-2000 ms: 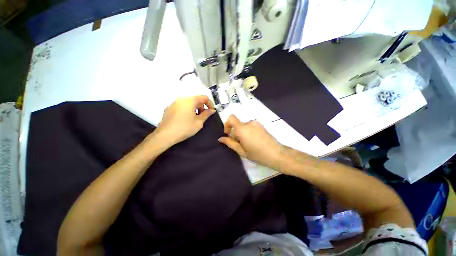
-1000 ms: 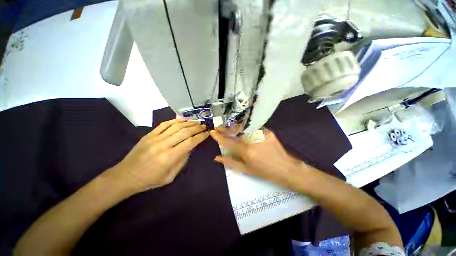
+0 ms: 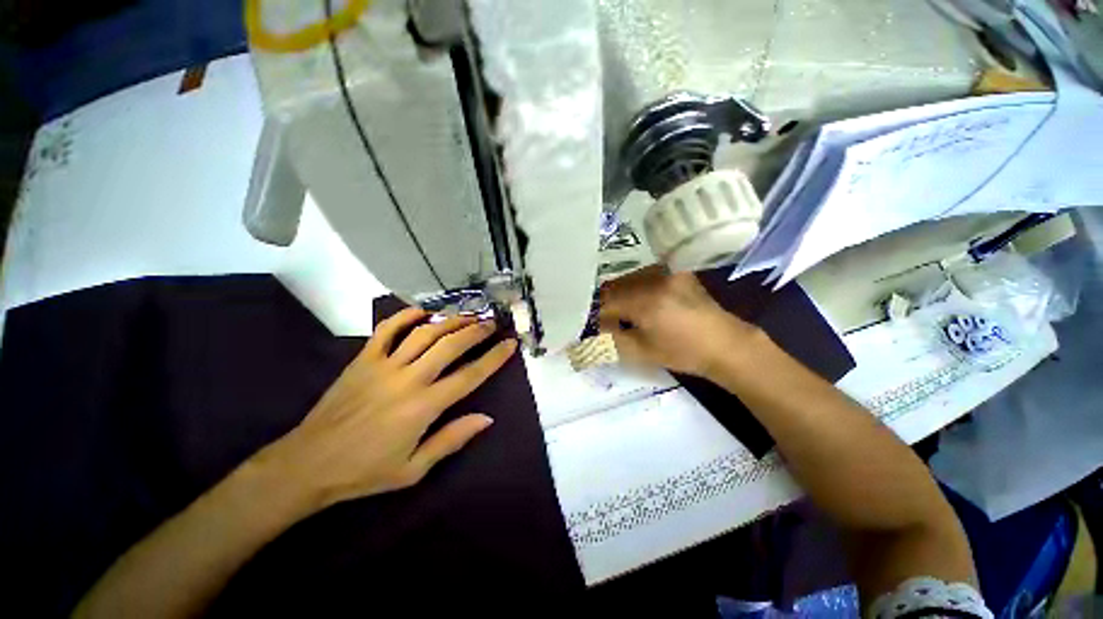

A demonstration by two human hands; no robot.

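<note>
The large dark garment panel (image 3: pixel 157 411) covers the table left of the needle and hangs over the front edge. My left hand (image 3: pixel 393 417) lies flat on it, fingers spread, fingertips beside the presser foot (image 3: pixel 466 302). My right hand (image 3: pixel 665 324) is right of the machine head, fingers bent, near the dark tabbed panel (image 3: pixel 810 339); its fingertips are partly behind the head, so I cannot tell if it holds anything. A small cream block (image 3: pixel 593 352) sits beside the foot. The needle itself is hidden.
The cream-white sewing machine head (image 3: pixel 550 169) rises close in front, with a ribbed tension knob (image 3: pixel 704 218). A grey-white tube (image 3: pixel 276 194) stands left of it. White papers (image 3: pixel 895 169) lie on the machine. A clear bag of rings (image 3: pixel 974 329) is at right. A printed ruler (image 3: pixel 665 493) runs along the front edge.
The view has moved closer to the machine head. My left hand has gone from pinching the edge to lying flat beside the foot. My right hand has moved right, away from the panel's edge.
</note>
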